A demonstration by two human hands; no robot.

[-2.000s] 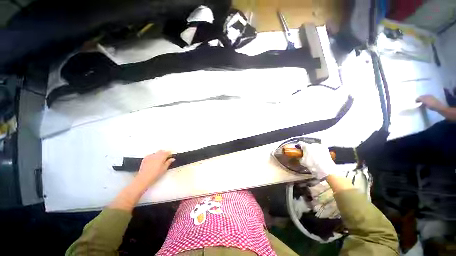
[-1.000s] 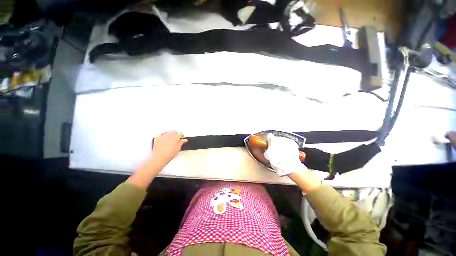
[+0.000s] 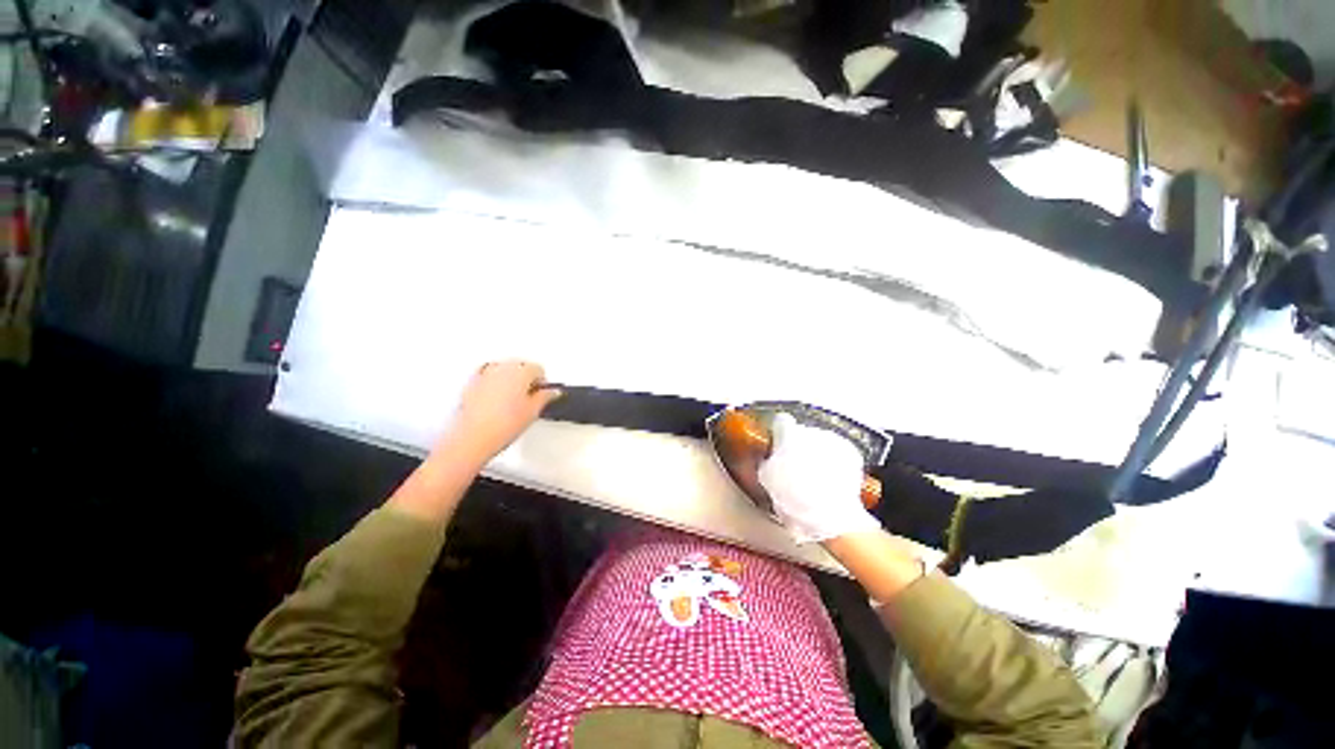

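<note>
A long narrow black fabric strip (image 3: 637,411) lies along the front of the white-covered table. My bare left hand (image 3: 504,403) holds its left end, fingers closed on it. My right hand (image 3: 814,479), in a white glove, grips the orange-brown handle of the steam iron (image 3: 741,457). The iron stands on the strip with its tip to the left and hides part of it. The strip shows again to the right of the iron. The dark wrapped hose (image 3: 1010,524) runs right from the iron.
The white table (image 3: 439,312) has a creased cloth. A long dark padded form (image 3: 820,138) lies at its back, with a black and white heap (image 3: 1010,110) behind. A grey upright stand (image 3: 1176,384) is at right. A pale bucket rim (image 3: 903,702) shows below the front edge.
The iron first moved left onto the strip, and my left hand slid to the strip's left end. In the last second the view turned, so the table now slopes down to the right.
</note>
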